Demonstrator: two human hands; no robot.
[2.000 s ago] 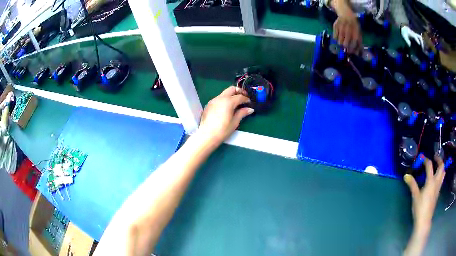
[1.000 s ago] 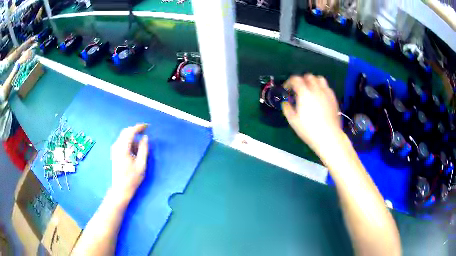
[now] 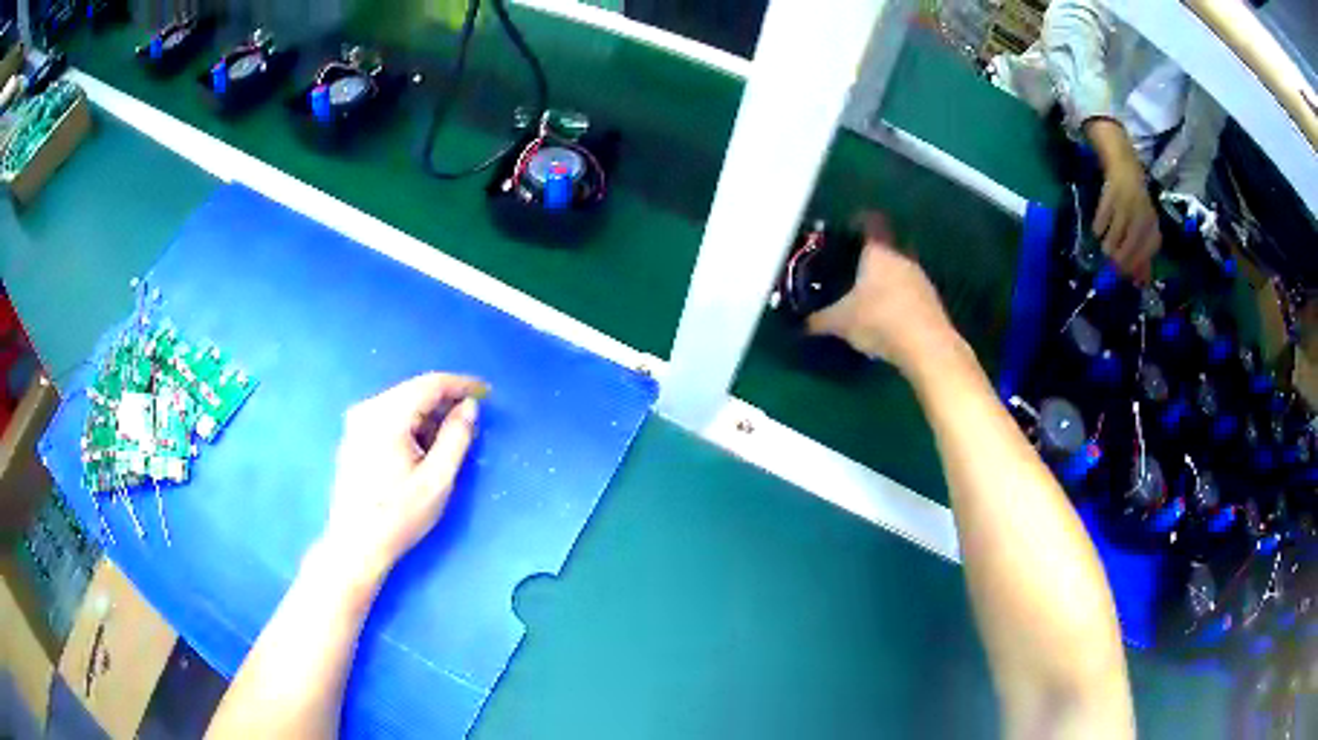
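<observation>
My right hand (image 3: 893,307) grips a black housing (image 3: 821,278) on the dark green surface beyond the white rail, right of the white post. The housing's red and white leads show at its left side; the fingers hide its right part. My left hand (image 3: 393,470) is over the left blue sheet (image 3: 318,578), fingers curled, thumb and forefinger a little apart, with nothing visible in it. A yellowish cover shows on a fingertip. Loose green circuit boards (image 3: 152,412) lie in a pile on that sheet, left of my left hand.
The white post (image 3: 766,217) stands between my hands, joined to the white rail (image 3: 867,499). Housings with speakers (image 3: 552,174) stand beyond the rail. More units crowd the right blue sheet (image 3: 1116,557), where another person's hand (image 3: 1125,217) reaches in. A cardboard box (image 3: 116,651) is at lower left.
My left hand has let go of the housing beyond the rail and moved left over the blue sheet. My right hand has left the right sheet's units and taken hold of a housing.
</observation>
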